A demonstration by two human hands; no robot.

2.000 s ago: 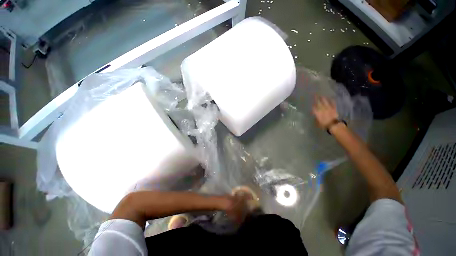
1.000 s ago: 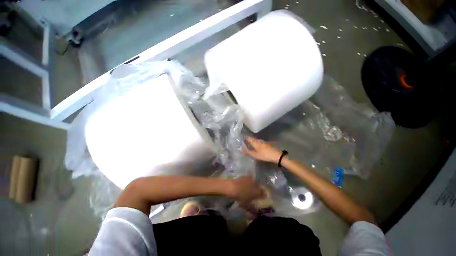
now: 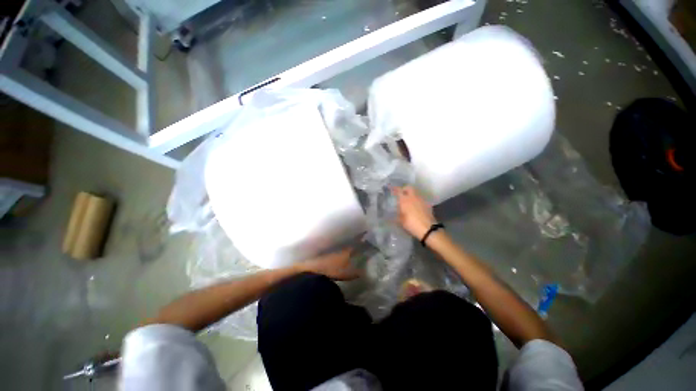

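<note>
Two big white parent rolls lie on the floor, the left one (image 3: 282,183) and the right one (image 3: 473,114). Clear plastic roll wrap (image 3: 385,172) is bunched between their ends and spreads around and under them. My right hand (image 3: 413,211) has its fingers curled into the wrap in the gap and looks closed on it. My left hand (image 3: 339,264) is low beside the left roll's near end, at the wrap; its fingers are blurred and its grip is unclear. A dark core hole shows partly in the right roll's end.
A pale metal frame (image 3: 328,70) runs behind the rolls. Brown cardboard cores (image 3: 89,226) lie at the left. A silver metal piece (image 3: 91,369) shows at the bottom left. A black fan base (image 3: 652,164) stands at the right. A blue label (image 3: 547,298) lies on the wrap's near edge.
The view has shifted left. My right hand has moved from the spread wrap at the right into the gap between the rolls. My left hand has moved up from the floor towards the left roll.
</note>
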